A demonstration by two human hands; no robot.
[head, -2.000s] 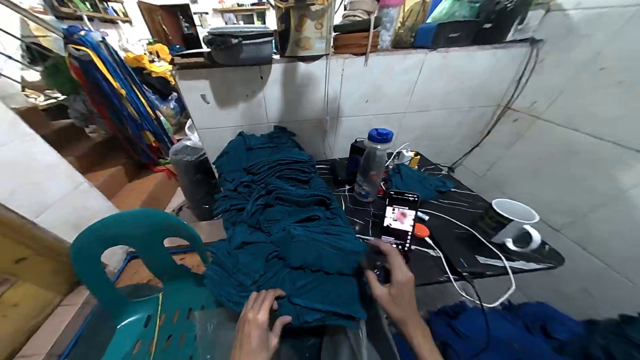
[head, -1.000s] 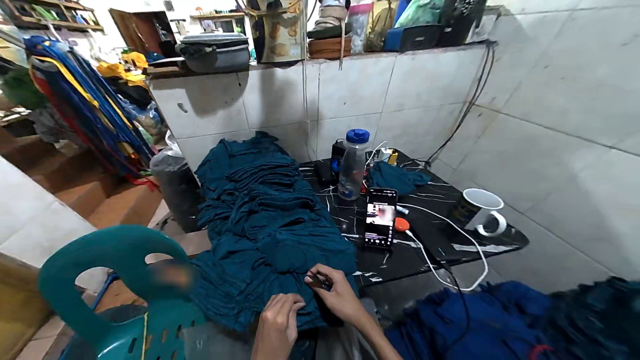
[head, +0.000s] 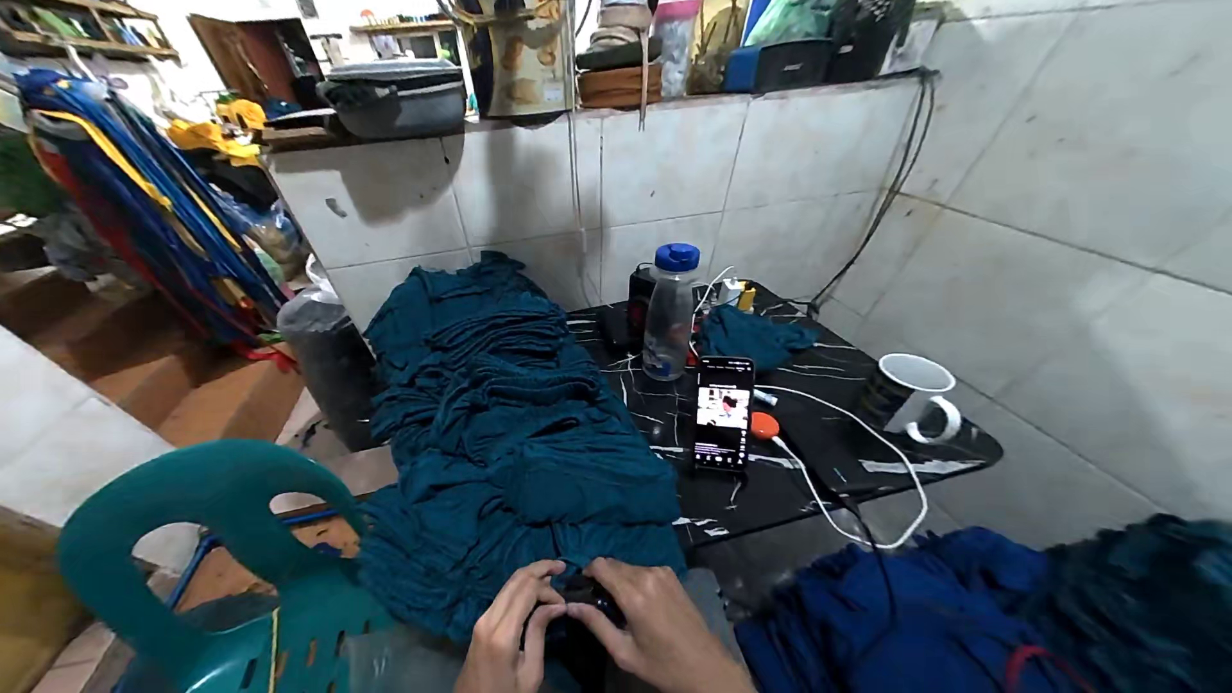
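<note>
A long pile of dark teal fabric pieces (head: 539,414) runs over the black marble-patterned table (head: 654,409) to its near edge. At the pile's near end, my left hand (head: 520,621) pinches the fabric edge with thumb and fingers. Close beside it, my right hand (head: 650,616) is closed around a small black object (head: 592,592), mostly hidden by the fingers; its kind cannot be told. The fingertips of both hands nearly touch. Right of the pile, a lit smartphone (head: 724,414) stands upright on the table.
A clear bottle with a blue cap (head: 671,313), an orange round item (head: 763,426), a white cable (head: 914,472) and a mug (head: 905,390) are on the table. Blue fabric (head: 905,606) lies at lower right. A green plastic chair (head: 221,481) stands left, near a tiled wall (head: 664,183).
My right hand has come from beside the phone to the pile's near edge, next to my left hand. The small black object stays in it.
</note>
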